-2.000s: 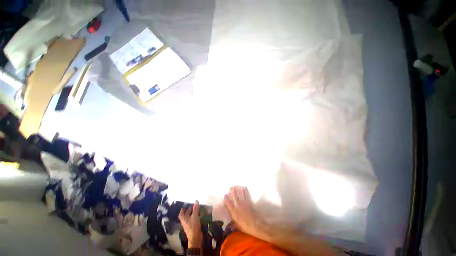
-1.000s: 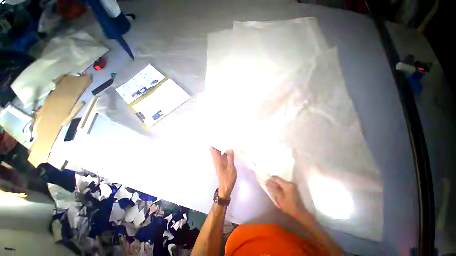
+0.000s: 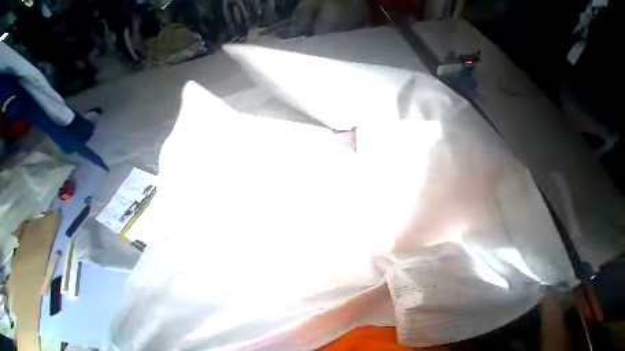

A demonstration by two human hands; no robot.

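Observation:
A large thin white sheet [image 3: 473,178] is lifted and billowing over the middle of the table, glared out at its centre. Its near right part is folded over, with faint lines on it. A skin-coloured forearm shows blurred along the sheet's lower edge beside my orange clothing; my left hand is hidden or out of the picture. A dim, blurred shape, perhaps my right hand [image 3: 554,317], is at the sheet's lower right corner; its fingers and grip cannot be made out.
The order sheet [image 3: 127,200] is partly covered by the white sheet. Brown card [image 3: 31,274], pale strips [image 3: 70,267], a dark block [image 3: 55,296] and a red item [image 3: 66,190] lie at left. The dark rail [image 3: 490,120] and cutter unit [image 3: 466,65] are at right. A person's blue-and-white sleeve [image 3: 41,110] is at upper left.
The sheet has risen from lying on the table and spread left, over part of the order sheet. Both hands have left the near middle. The view has swung, and the scraps are out of sight.

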